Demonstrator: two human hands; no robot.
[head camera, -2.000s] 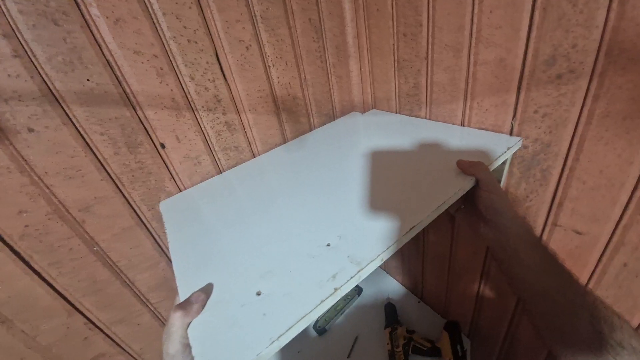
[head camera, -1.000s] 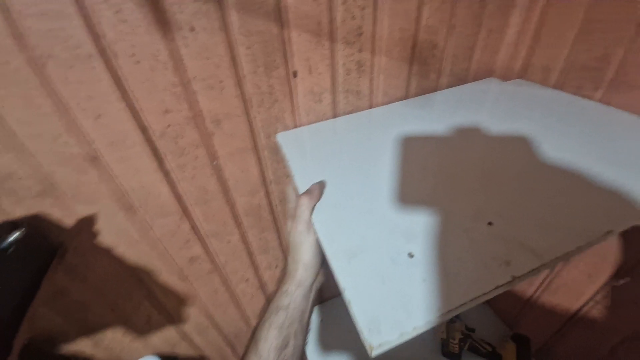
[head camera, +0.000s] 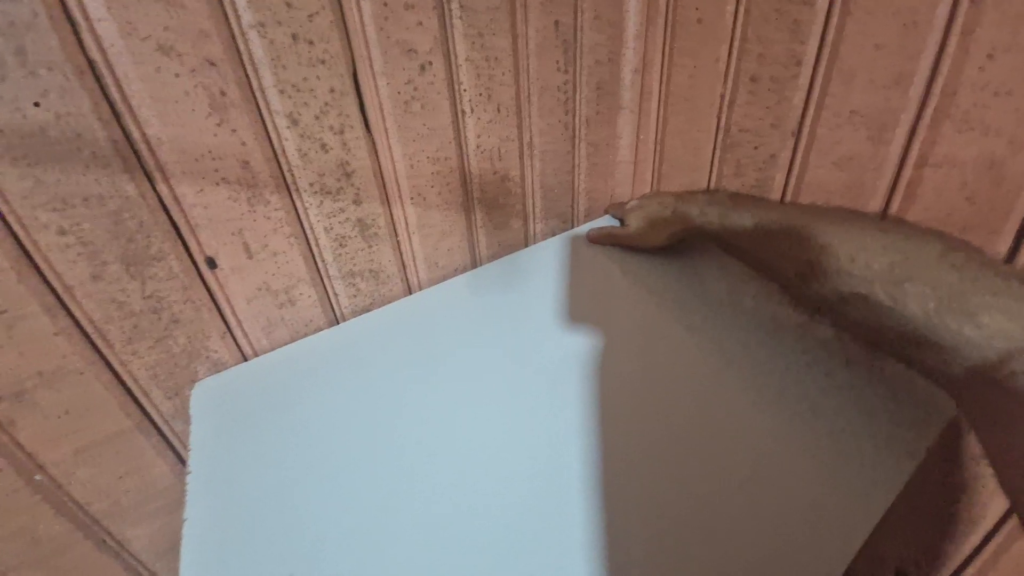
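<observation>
A white board (head camera: 400, 432) fills the lower middle of the head view, its far edge along the wooden wall. My right hand (head camera: 648, 222) reaches over the board from the right and touches its far corner near the wall, the thumb over the top face and the fingers at the edge. Whether it grips the board firmly is hard to tell. A dark shadow covers the board's right part. My left hand is out of view. The board's near edge lies below the frame.
Reddish plank walls (head camera: 296, 160) with dark grooves and spots rise behind the board and meet in a corner above my right hand. More planks show past the board's lower right edge.
My right hand has moved from the board's right front edge, where it was two seconds ago, to its far corner. The left hand, on the board's left side before, has left the view.
</observation>
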